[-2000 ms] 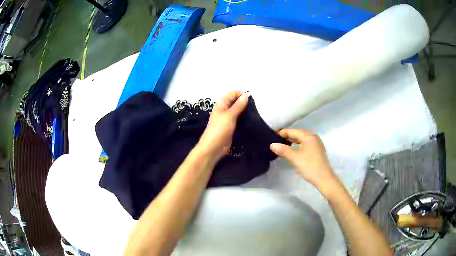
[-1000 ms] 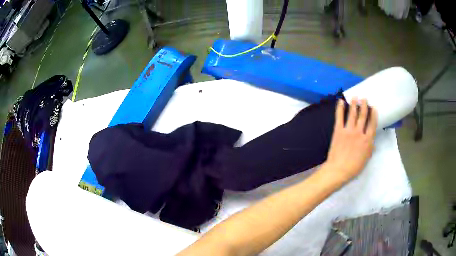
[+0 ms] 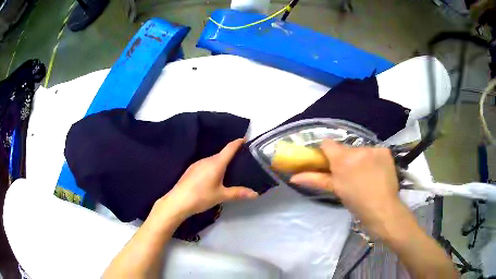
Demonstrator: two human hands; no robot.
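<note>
The dark garment (image 3: 136, 158) lies bunched on the white padded table, left of centre. Its sleeve (image 3: 348, 103) is pulled over the white sleeve arm (image 3: 421, 87), whose round end shows bare at the right. My right hand (image 3: 356, 174) grips the wooden handle of the steam iron (image 3: 315, 152). The iron lies over the sleeve, its tip pointing left; its plate's contact with the cloth is hidden. My left hand (image 3: 217, 180) lies on the garment just left of the iron's tip, thumb and fingers spread, with no clear grip on the cloth.
Blue metal beams (image 3: 130, 71) stand behind the table. A white form shows at the lower left (image 3: 49, 229), another at the bottom edge (image 3: 217, 264). The grey iron rest (image 3: 375, 256) is at lower right. A dark embroidered pile (image 3: 19, 92) hangs at far left. Hose and cable trail right.
My right hand has taken hold of the iron and brought it over the sleeve. My left hand now rests on the garment. The view has shifted, so the table appears further left.
</note>
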